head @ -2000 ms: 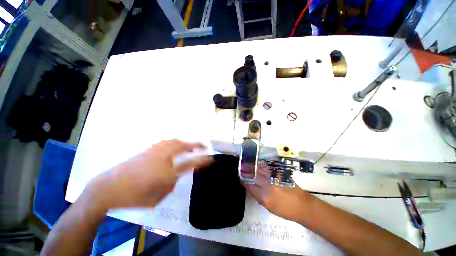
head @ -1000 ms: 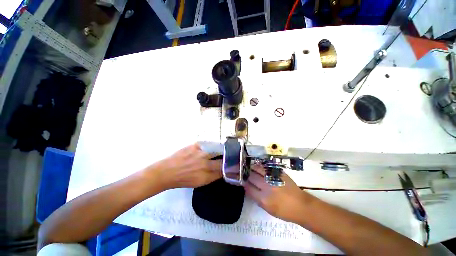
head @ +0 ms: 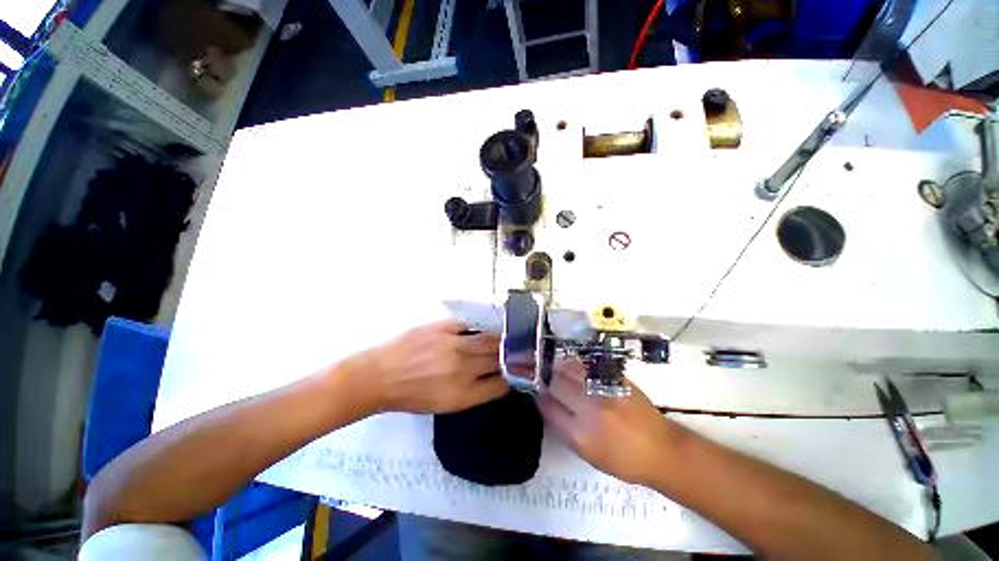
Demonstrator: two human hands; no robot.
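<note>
A black panel (head: 489,441) lies on the white table below the head of the white sewing machine (head: 679,252), its rounded near end towards the front edge. My left hand (head: 444,370) rests on the panel's upper left part, fingers near the needle area. My right hand (head: 600,416) is at the panel's upper right side, its fingertips partly hidden behind the take-up lever guard (head: 524,342) and the metal tension parts (head: 606,367). The needle and presser foot are hidden. Both hands hold the panel between them.
Thread snips (head: 907,434) lie on the bed at right. A printed ruler scale (head: 592,499) runs along the front edge. A blue tub (head: 123,389) stands at left, below the table edge. A pile of black pieces (head: 110,241) lies beyond it. A thread crosses the machine head.
My left hand has come down onto the panel from the left. Less of the panel shows below my hands than two seconds ago. My right hand stays beside the needle area.
</note>
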